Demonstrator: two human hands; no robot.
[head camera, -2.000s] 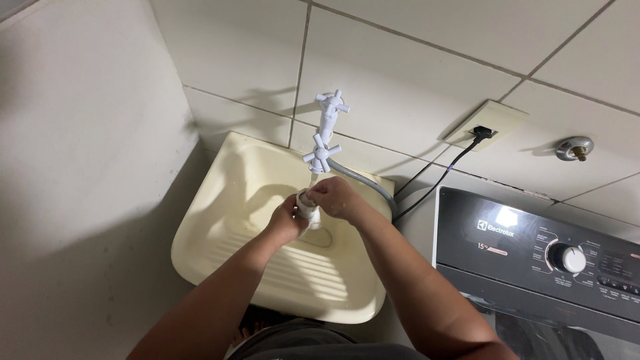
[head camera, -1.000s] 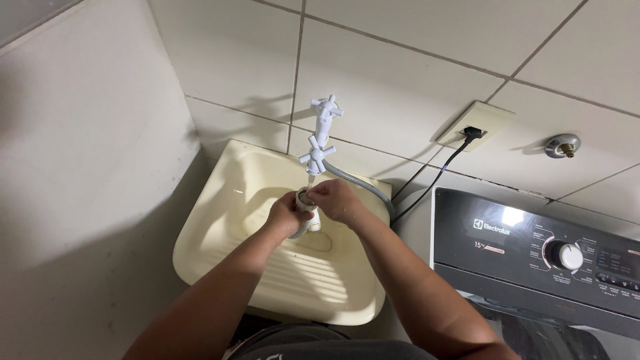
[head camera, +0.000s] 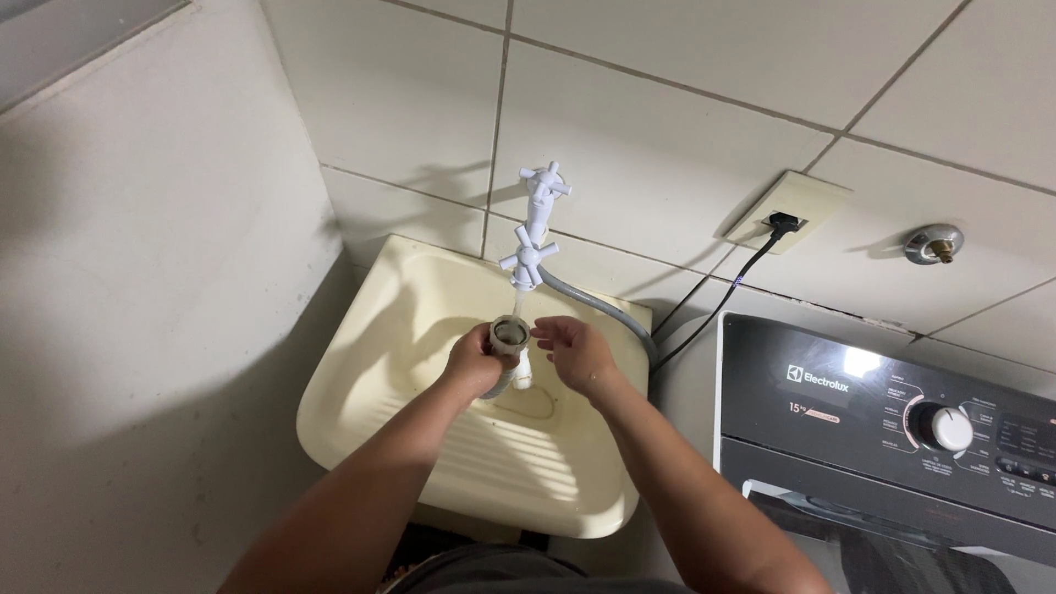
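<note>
My left hand (head camera: 477, 360) grips a round-mouthed plastic pipe fitting (head camera: 510, 333), its opening turned up under the running water. A ribbed grey section (head camera: 500, 384) shows below that hand. Just right of the fitting, my right hand (head camera: 575, 351) is held with its fingers apart and nothing in it. Water falls from the white plastic faucet (head camera: 528, 257), which has two cross-shaped handles. Below the hands, a white plastic piece (head camera: 523, 371) stands in the cream laundry sink (head camera: 346, 412); I cannot tell whether it joins the fitting.
A grey hose (head camera: 598, 304) runs from the faucet down past the sink's right rim. To the right stands an Electrolux washing machine (head camera: 833, 462). Above it are a wall outlet (head camera: 813, 198) with a black plug and cord, and a metal wall valve (head camera: 934, 244). A pale wall (head camera: 165, 247) borders the left side.
My right hand has moved off the fitting's mouth to the right, and its fingers have spread. My left hand still holds the fitting.
</note>
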